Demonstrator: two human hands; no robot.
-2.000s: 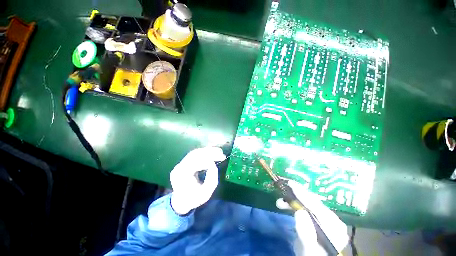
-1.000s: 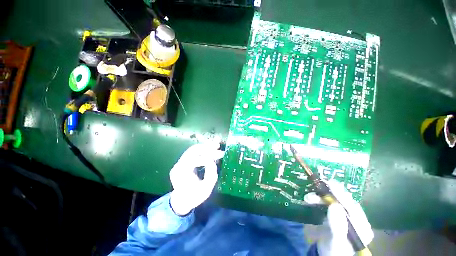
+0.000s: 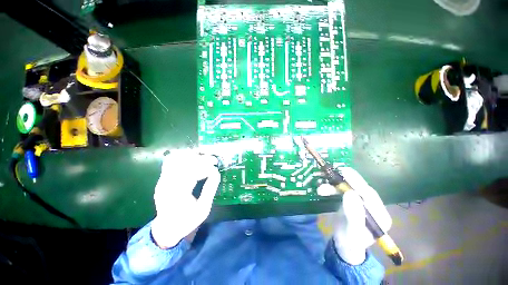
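Note:
A large green printed circuit board lies on the green mat in front of me, solder side up. My right hand, in a white glove, holds a yellow-and-black soldering iron. Its pointed tip is over the board's bright glare band, right of centre; I cannot tell whether it touches. My left hand, also in a white glove, is at the board's lower left edge with thumb and fingers pinched together. A thin strand, seemingly solder wire, shows at its fingertips over the board.
At left stands a black compartment tray with a yellow-collared bottle, round tin, yellow sponge and green-rimmed spool. A blue-handled tool is below. The striped iron stand is at right, beside crumpled white cloth.
The view has shifted right and turned, so tray and board appear further left and the board straighter. The iron's tip has moved from the board's lower left towards right of centre.

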